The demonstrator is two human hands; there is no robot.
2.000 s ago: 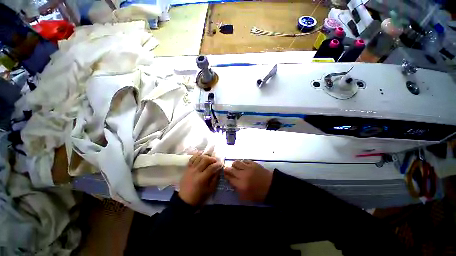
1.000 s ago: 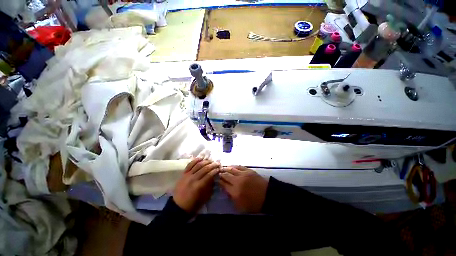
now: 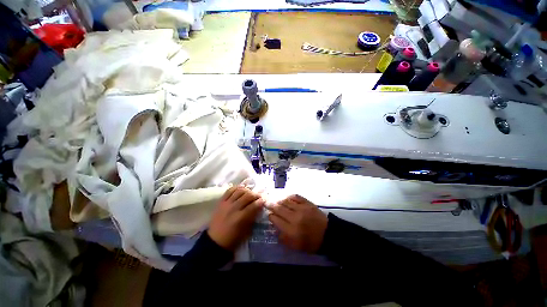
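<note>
Cream garment fabric (image 3: 198, 204) lies crumpled left of the sewing machine (image 3: 360, 129), and its edge runs under my hands. My left hand (image 3: 236, 217) rests on the fabric with its fingertips on the edge, just in front of the needle area (image 3: 279, 174). My right hand (image 3: 298, 223) pinches the same edge, its fingertips almost touching the left ones. Bright glare hides the exact edge and the presser foot contact.
A large cream heap (image 3: 114, 66) covers the left side. Thread cones (image 3: 403, 67), a blue-and-white disc (image 3: 369, 40) and a pale cord (image 3: 330, 50) lie behind the machine. Scissors (image 3: 505, 226) are at the right end. Greyish fabric (image 3: 42, 267) hangs lower left.
The camera view has shifted slightly. The hands stay together at the fabric edge, with the right hand's fingers a little more bent. The fabric lies almost the same.
</note>
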